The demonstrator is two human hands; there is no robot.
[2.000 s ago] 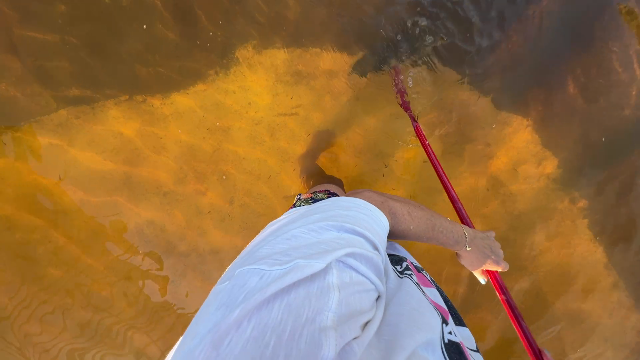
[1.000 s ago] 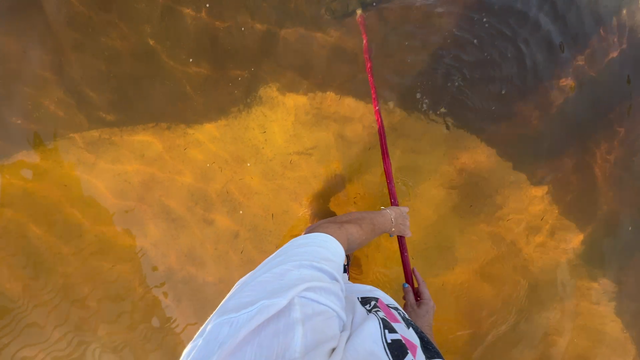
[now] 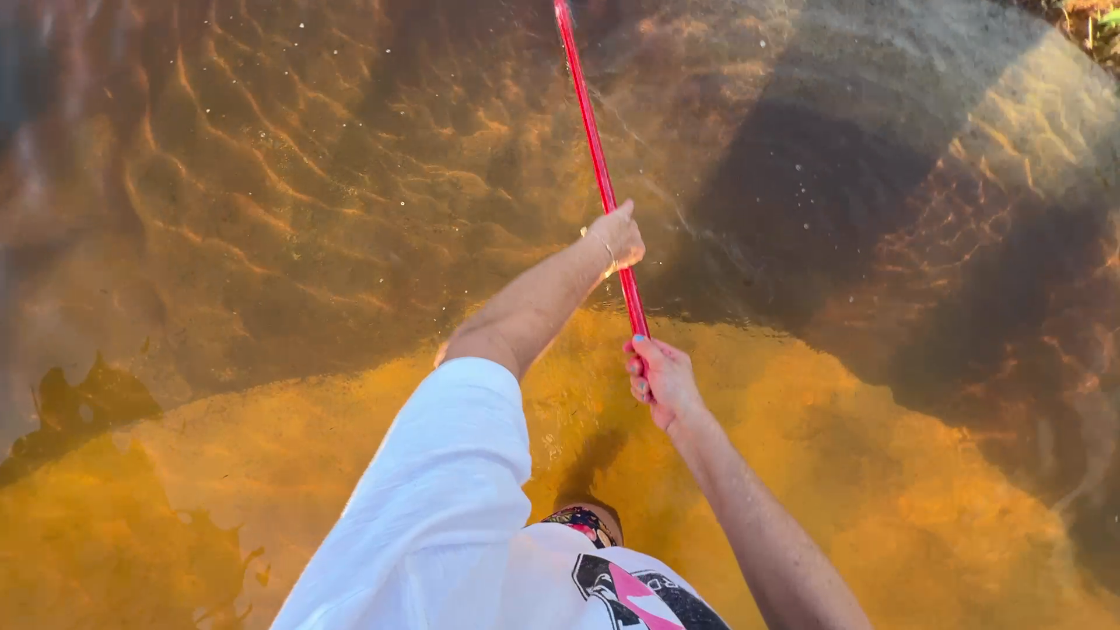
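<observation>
A long red pole (image 3: 588, 114) slants up through the view and leaves it at the top edge, so its far end is hidden. My left hand (image 3: 618, 236), with a thin bracelet at the wrist, is closed around the pole near mid-view. Lower down, my right hand (image 3: 662, 376), with painted nails, grips the pole close to its near end. Both forearms reach over shallow water, and the white sleeve (image 3: 446, 455) covers my left upper arm.
Clear brownish water (image 3: 289, 219) surrounds me over a sunlit orange-yellow bottom (image 3: 805, 472). Dark shadows lie across it at the right. A bit of bank with plants (image 3: 1089, 26) shows at the top right corner. Part of my leg (image 3: 604, 516) stands in the water.
Two seconds ago only one hand showed on the pole; now both hold it. Since one second ago, my hands have moved up and forward in the view. The pole's far end has left the view.
</observation>
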